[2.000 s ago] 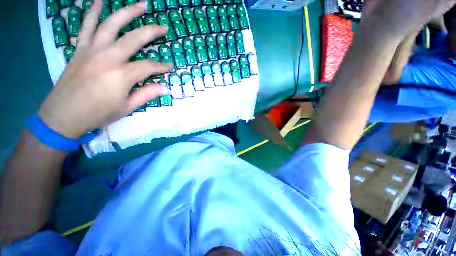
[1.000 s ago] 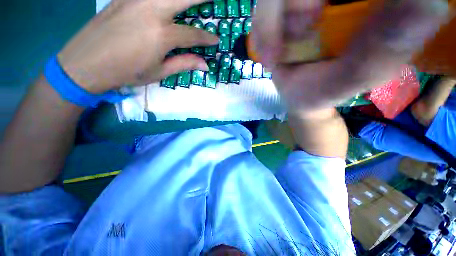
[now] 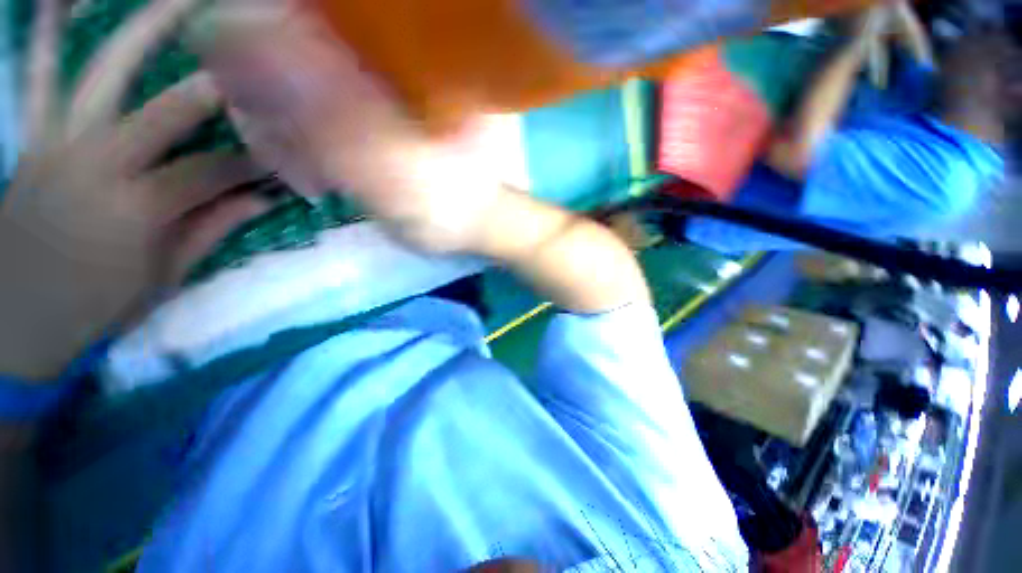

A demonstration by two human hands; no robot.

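Observation:
My right hand (image 3: 336,134) is blurred at the top centre, wrapped around the thick orange electric screwdriver (image 3: 448,56), which is cut off by the top edge. The driver's bit is hidden. My left hand (image 3: 123,202), with a blue wrist strap (image 3: 45,394), is spread over the rows of green circuit boards (image 3: 263,233) at the upper left, its fingers apart. Both hands hide most of the boards. The white foam sheet (image 3: 291,276) shows along the near side.
A black cable (image 3: 807,233) runs to the right edge. Red bubble wrap (image 3: 700,121) lies right of the driver. Another person in blue (image 3: 897,168) is at the upper right. Stacked cartons (image 3: 773,364) stand on the floor at right.
My right arm was out at the right, then came in with the orange screwdriver over the boards; it is now further left, beside my left hand. The view has shifted and blurred.

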